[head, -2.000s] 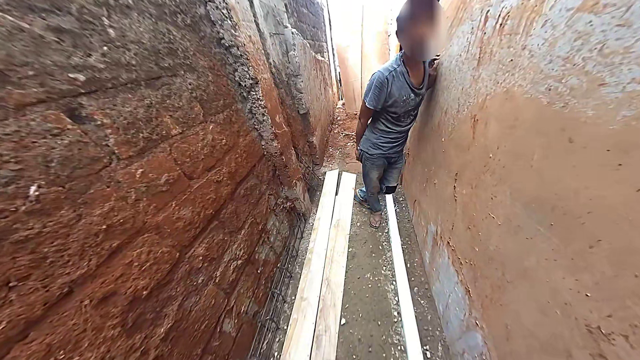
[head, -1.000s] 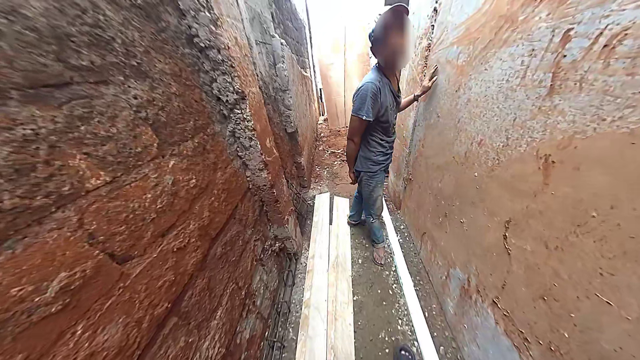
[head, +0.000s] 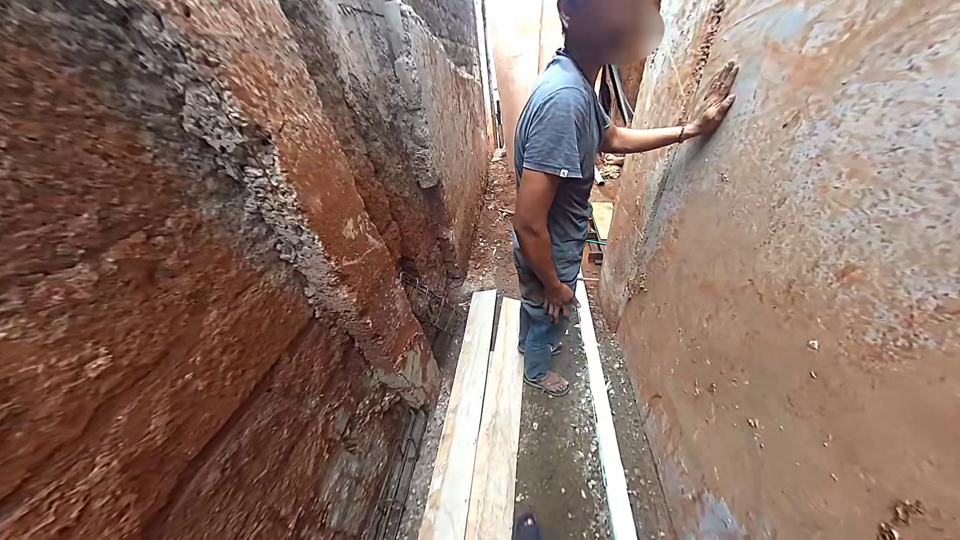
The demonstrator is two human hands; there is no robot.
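Neither my left hand nor my right hand shows in the head view, so what they hold is hidden. Two long wooden boards (head: 496, 420) lie side by side along the ground, running away from me. To their right a long white pipe or strip (head: 602, 420) lies along the foot of the right wall. The tip of a dark shoe or sandal (head: 526, 525) shows at the bottom edge, beside the boards.
A person (head: 559, 187) in a grey shirt stands ahead between boards and pipe, one palm on the plastered right wall (head: 787, 315). Rough earth and masonry form the left wall (head: 150, 315). Steel reinforcement (head: 401, 472) lies at its base. Planks and debris are farther back.
The person ahead appears nearer. Their arm now reaches out with the palm on the right wall; it was bent close to the body two seconds ago.
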